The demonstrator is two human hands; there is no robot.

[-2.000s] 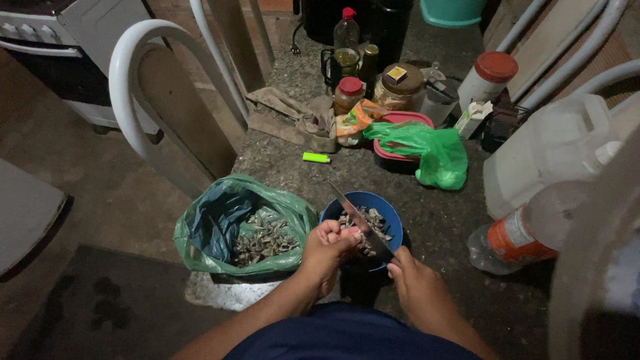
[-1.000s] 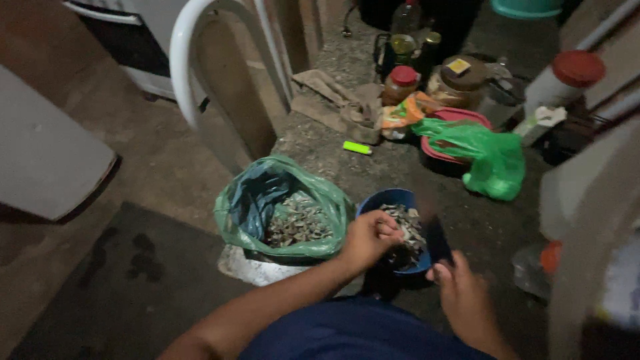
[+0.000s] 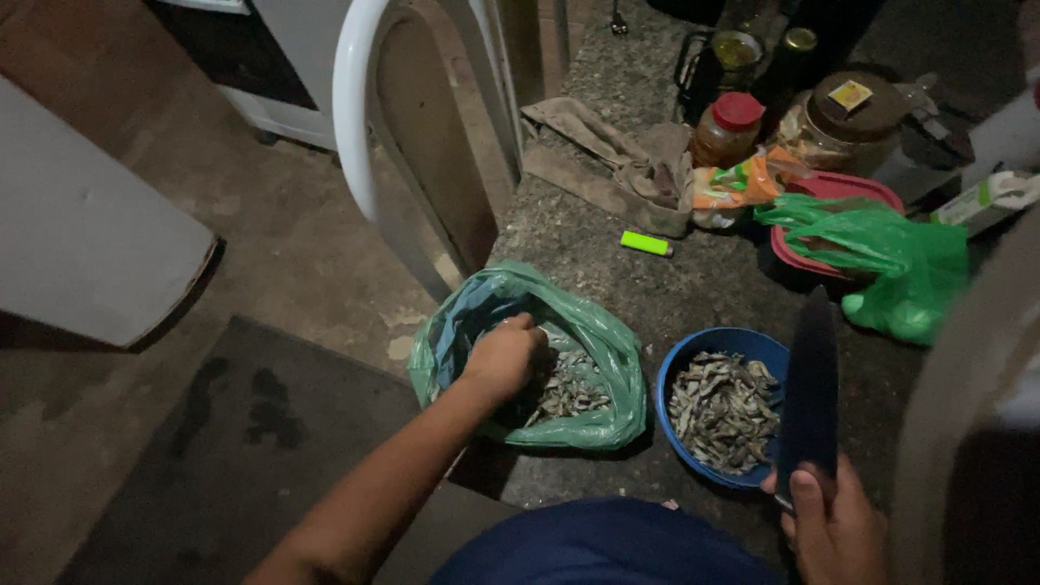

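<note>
My left hand (image 3: 505, 355) reaches into an open green plastic bag (image 3: 621, 406) that holds many small dried fish (image 3: 573, 390). Its fingertips are hidden, so whether they grip anything does not show. In my right hand (image 3: 837, 508) is a kitchen knife (image 3: 812, 382) with a broad dark blade, pointing away from me. The blade stands over the right side of a blue plastic bowl (image 3: 668, 439), which contains more small dried fish (image 3: 721, 410). The bowl sits on the stone tabletop, to the right of the bag.
A lime green lighter (image 3: 645, 243) and a crumpled brown cloth (image 3: 609, 166) lie beyond the bag. Behind the bowl are a green plastic bag (image 3: 902, 252), a red-rimmed container (image 3: 861, 188) and a red-lidded jar (image 3: 727, 130). A white-framed chair (image 3: 354, 114) stands at the table's left edge.
My left hand has moved left from over the blue bowl into the green bag. The knife, earlier angled across the bowl near my left hand, now points away at the bowl's right side.
</note>
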